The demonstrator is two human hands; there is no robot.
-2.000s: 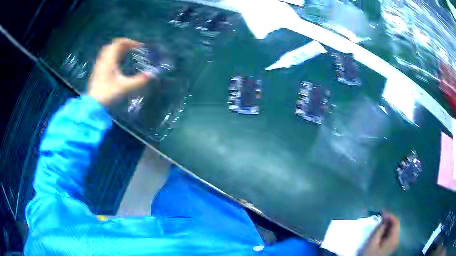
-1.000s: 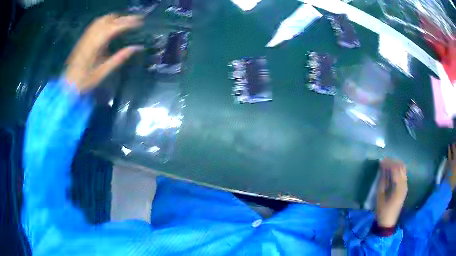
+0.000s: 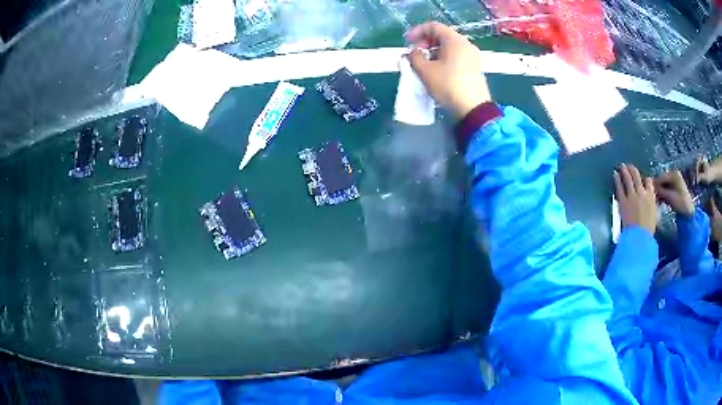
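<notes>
My right hand point(image 3: 450, 70), with a maroon cuff, is at the far side of the bench. Its thumb and fingers pinch the top of a white paper piece point(image 3: 415, 99) that lies across the white strip. My left hand is out of the picture. A white and blue glue tube point(image 3: 277, 117) lies with its nozzle towards me. Boards with black heatsinks lie near it: one at the far side point(image 3: 347, 93), one in the middle point(image 3: 330, 173) and one nearer me point(image 3: 233, 223). A clear sheet point(image 3: 408, 194) lies to their right.
Three more boards point(image 3: 127, 219) lie at left on clear film point(image 3: 131, 304). White sheets point(image 3: 188, 85) lie on the far strip point(image 3: 336, 61), with others point(image 3: 578, 115) at right. Red plastic point(image 3: 558, 28) is beyond it. Another person's hands point(image 3: 636, 198) are at right.
The view has swung to the right. My right hand has moved from the bench's near side to the far strip. My left hand, earlier over the left boards, has left the picture.
</notes>
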